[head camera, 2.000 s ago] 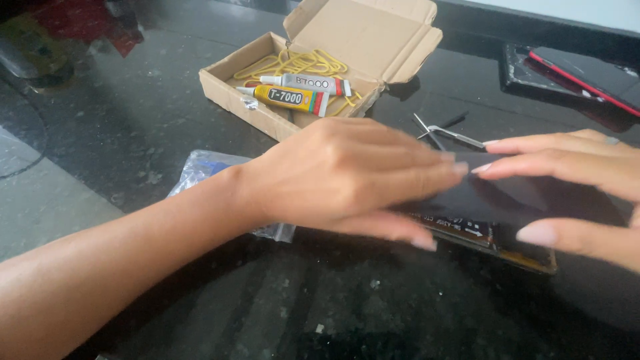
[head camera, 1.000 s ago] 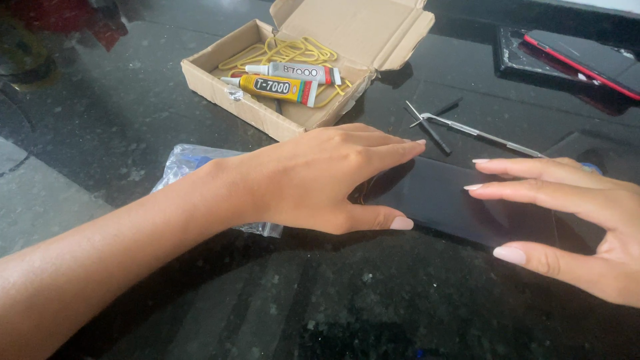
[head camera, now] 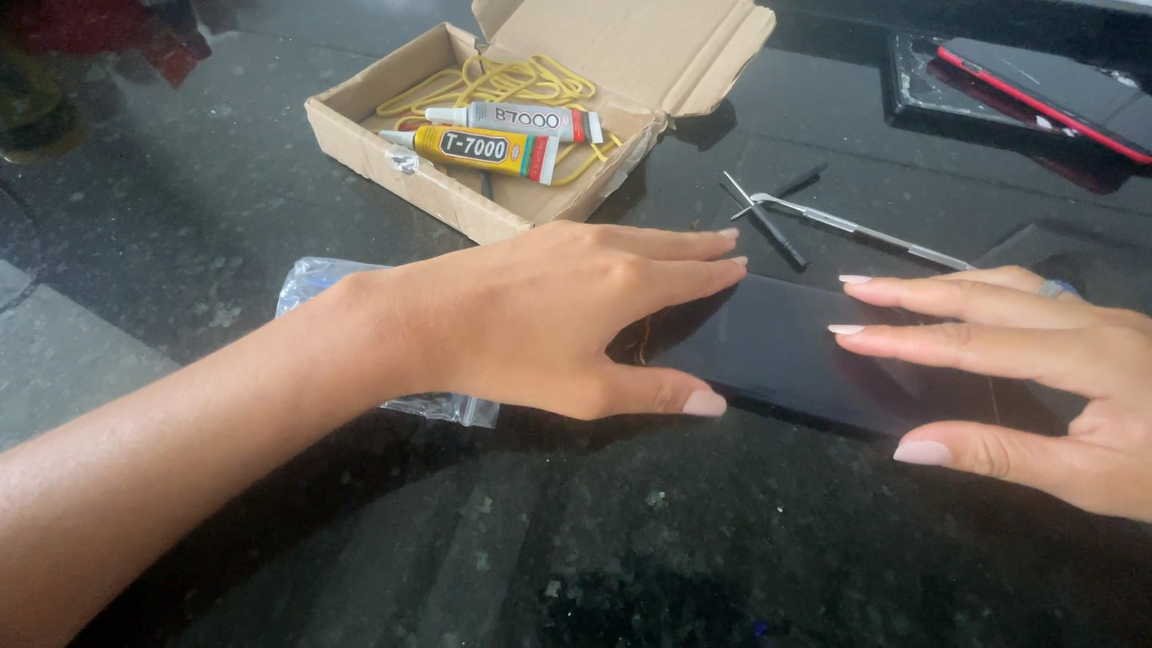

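A dark, glossy phone screen panel (head camera: 783, 351) lies face up on the black stone worktop, between and beneath my hands. My left hand (head camera: 576, 315) covers its left end, fingers along the far edge and thumb at the near edge. Over the right end rests my right hand (head camera: 1017, 360), fingers spread and thumb near the front edge, with a ring on one finger. Both hands touch or nearly touch the panel. Just beyond it are a small black-handled screwdriver (head camera: 778, 236) and metal tweezers (head camera: 864, 229). A clear plastic bag (head camera: 450, 407) is partly hidden under my left wrist.
Behind my left hand stands an opened cardboard box (head camera: 432, 202) holding a yellow T-7000 tube (head camera: 486, 151), a grey B7000 tube (head camera: 531, 121) and yellow cord (head camera: 513, 81). At the back right, a red-edged phone (head camera: 1053, 90) leans on a dark slab (head camera: 936, 90).
Two seconds ago the panel was tilted above the phone's visible inner parts; now it lies flat over them. My left hand has drawn back left, and the hands are farther apart.
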